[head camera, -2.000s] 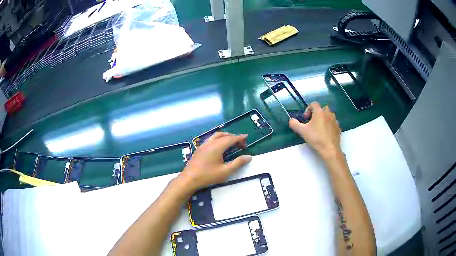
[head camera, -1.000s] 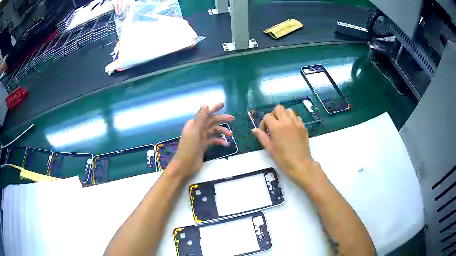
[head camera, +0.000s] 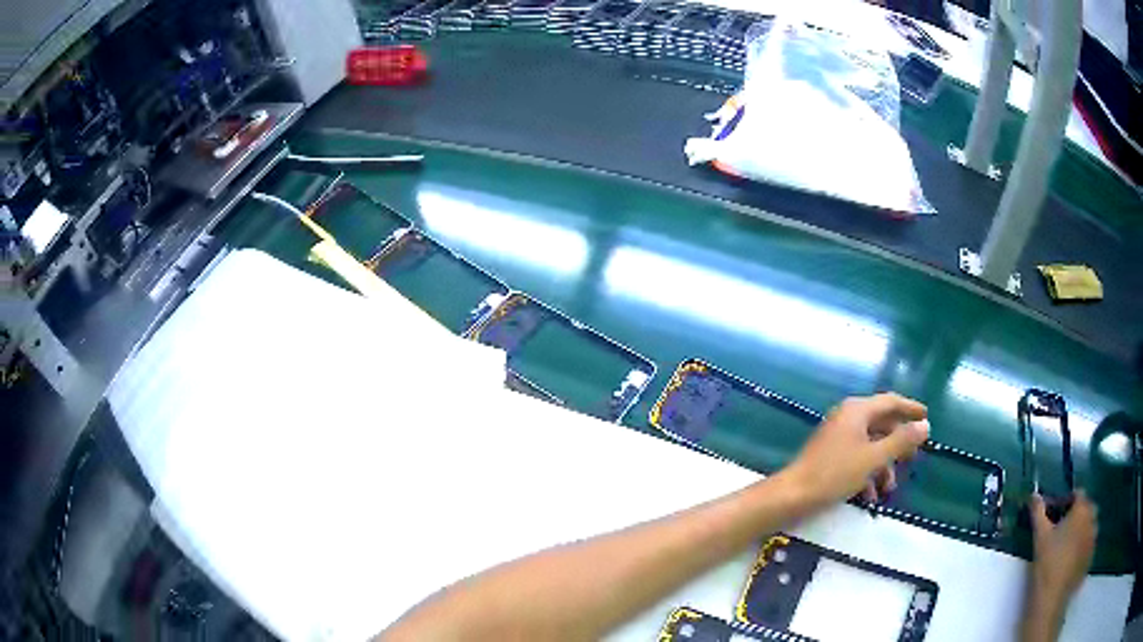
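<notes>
My left hand (head camera: 865, 452) is over the green conveyor belt (head camera: 702, 238), fingers apart, at the meeting ends of two black phone middle frames lying there; its fingertips may touch one. My right hand (head camera: 1063, 546), at the far right, grips the near end of another middle frame (head camera: 1028, 445), which points away from me over the belt. Two more frames with yellow-orange edging lie on the white foam sheet (head camera: 339, 426): one whole frame (head camera: 771, 587) and one cut off by the bottom edge (head camera: 687, 627).
Several frames (head camera: 508, 326) lie in a row along the belt's near edge. A yellow strip (head camera: 357, 270) lies by the foam. Beyond the belt are a bag with white contents (head camera: 815, 138), a grey post (head camera: 1034, 151), a yellow packet (head camera: 1070, 282) and a red tray (head camera: 385, 65). Machinery stands left.
The view has swung left, so the scene sits further right. My right hand has left the flat frame and now grips the upper-right one. My left hand is now by the row's right end.
</notes>
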